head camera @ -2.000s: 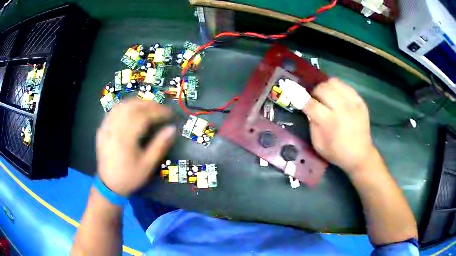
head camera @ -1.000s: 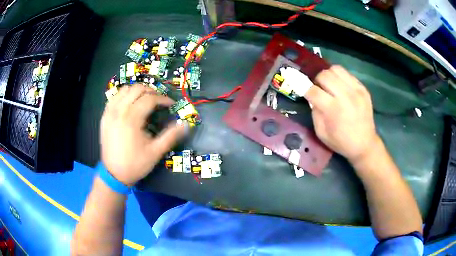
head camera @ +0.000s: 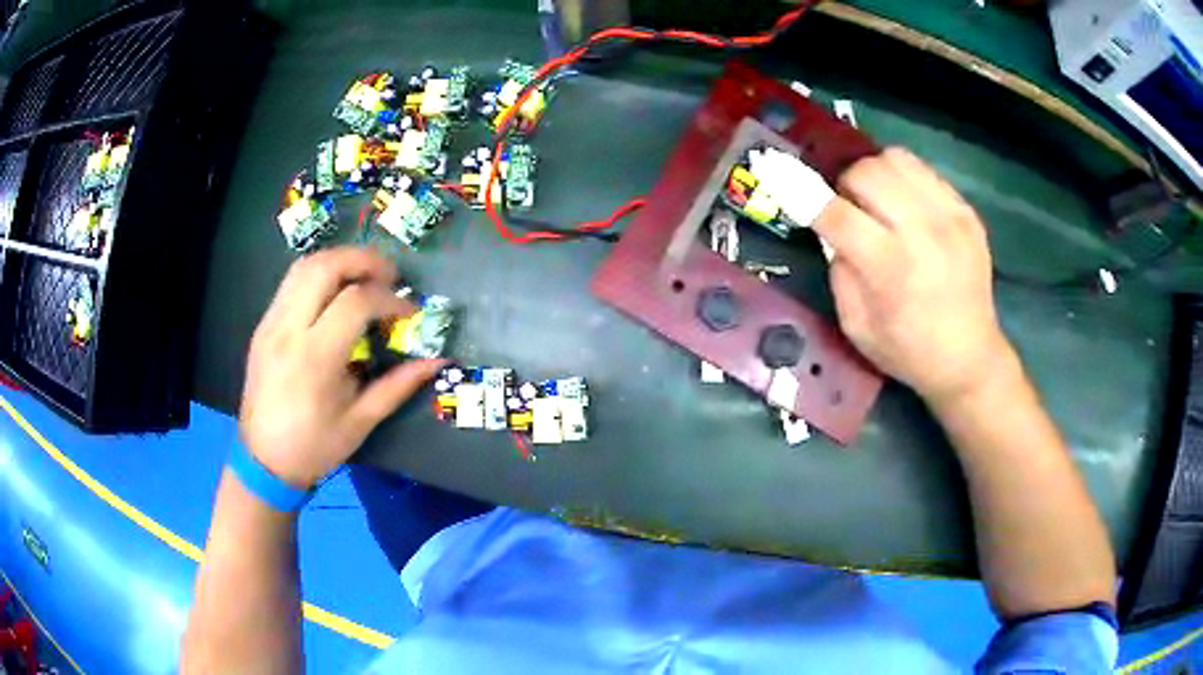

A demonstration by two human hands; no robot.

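My right hand (head camera: 910, 270), with white coverings on its fingertips, holds a small power supply board (head camera: 757, 193) at the opening of the dark-red test fixture (head camera: 699, 198). My left hand (head camera: 317, 369), with a blue band at the wrist, has thumb and fingers around another board (head camera: 420, 330) just above or on the mat. Two boards (head camera: 552, 410) lie side by side to the right of that hand. Several more boards (head camera: 410, 211) lie in a group farther back. The underside of the board in my right hand is hidden.
A red and black twisted lead (head camera: 633, 36) runs from the shelf to the fixture. Black divided trays stand at the left (head camera: 145, 237) and right edge (head camera: 1174, 488); the left one holds boards. A white instrument (head camera: 1102, 59) is at the upper right. White bits lie around the fixture.
My left hand has closed around a board, which has moved left and down from beside the lead to near the front pair. My right hand stays at the fixture with its board.
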